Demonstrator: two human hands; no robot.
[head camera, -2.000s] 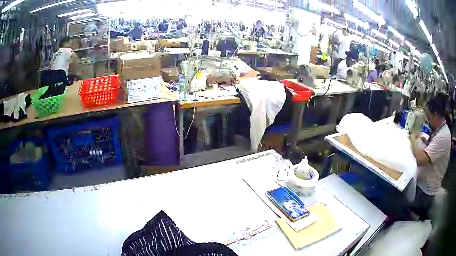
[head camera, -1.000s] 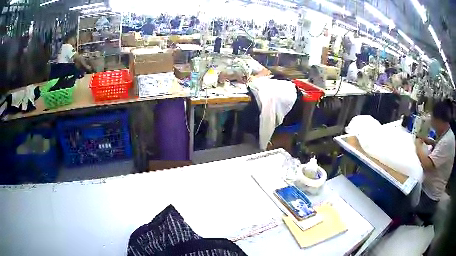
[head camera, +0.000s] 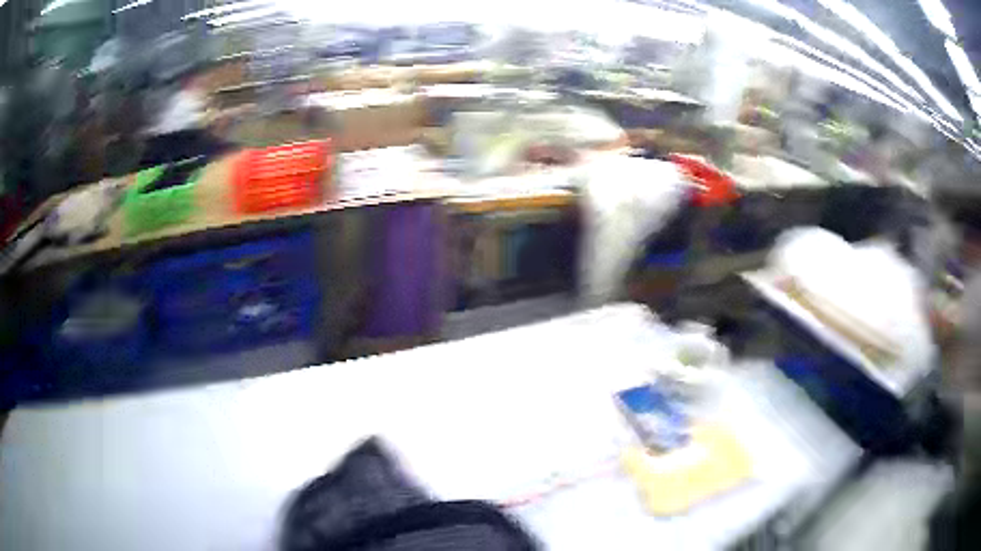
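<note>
A dark garment (head camera: 360, 497) lies at the bottom edge of the view, on the near side of a long white table (head camera: 215, 441). It rises to a point at its top, and a darker curved band (head camera: 457, 522) runs across its lower right. The frame is blurred, so its stripes hardly show. Neither of my hands is in the picture.
At the table's right end are a blue phone (head camera: 653, 417), a yellow-tan pad (head camera: 688, 470) and a blurred white roll (head camera: 694, 355). Behind stand a green basket (head camera: 161, 199), a red basket (head camera: 282, 178) and white cloth (head camera: 624, 221). White bundled material (head camera: 850, 280) lies at right.
The view has swung, so the background, phone and pad sit further right in the picture, and everything is now blurred. The garment keeps nearly the same place and shape at the bottom edge.
</note>
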